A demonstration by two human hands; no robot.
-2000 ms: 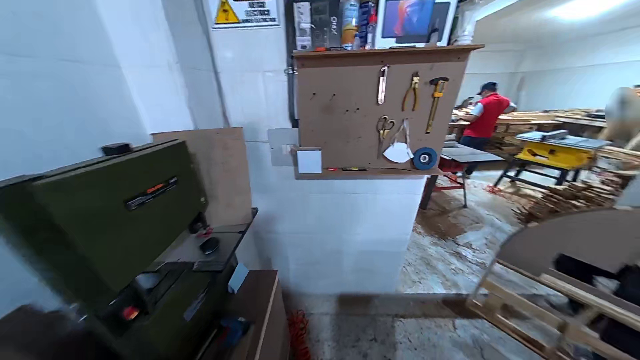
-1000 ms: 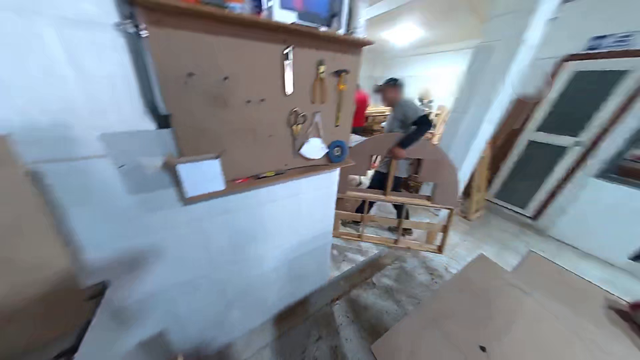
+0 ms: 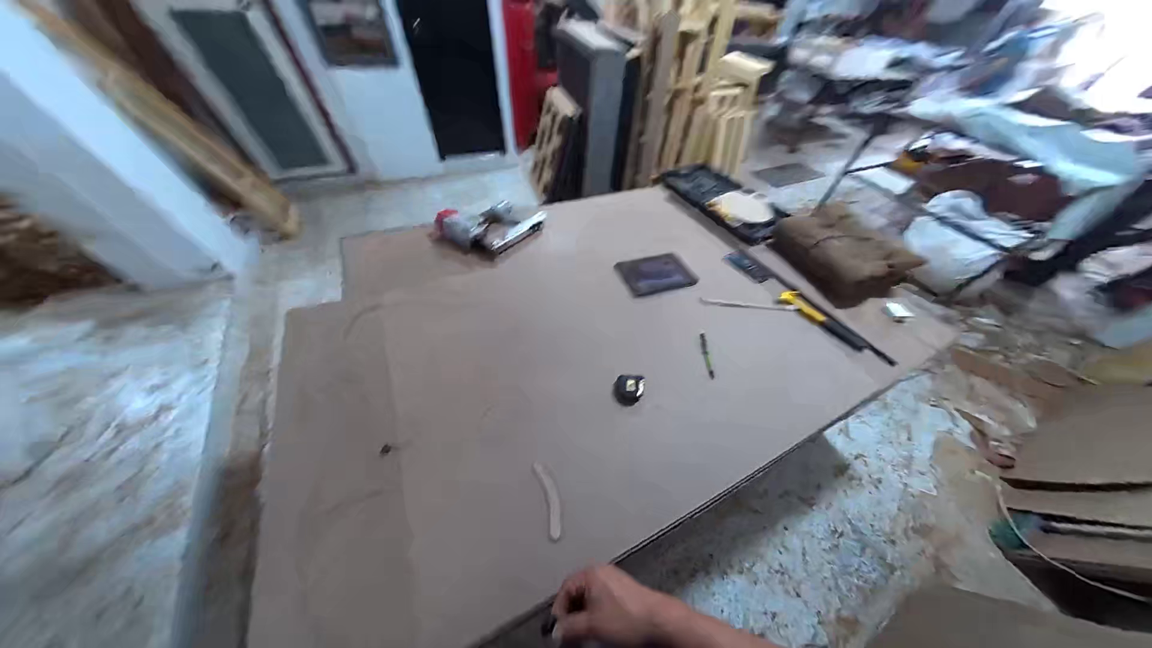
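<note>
My right hand (image 3: 598, 605) is at the near edge of a large brown board table (image 3: 450, 360), its fingers curled around something small and dark that I cannot make out. Just beyond it lies a thin curved strip (image 3: 548, 502). A black tape measure (image 3: 629, 389) rests mid-table, with a green and black pen (image 3: 706, 355) to its right. Farther back is a dark tablet (image 3: 656, 274). A yellow and black tool (image 3: 819, 319) lies at the right edge beside a thin pale strip (image 3: 747, 304). My left hand is out of view.
A pneumatic-looking tool (image 3: 490, 227) lies at the table's back left. An open black case (image 3: 720, 202) and a brown wrapped bundle (image 3: 844, 252) sit at the back right. Wooden frames (image 3: 693, 99) lean behind. Brown sheets (image 3: 1080, 441) lie at right, over a littered floor.
The view has swung right and down from the wall tool board to the table. My right hand has come into view at the near edge.
</note>
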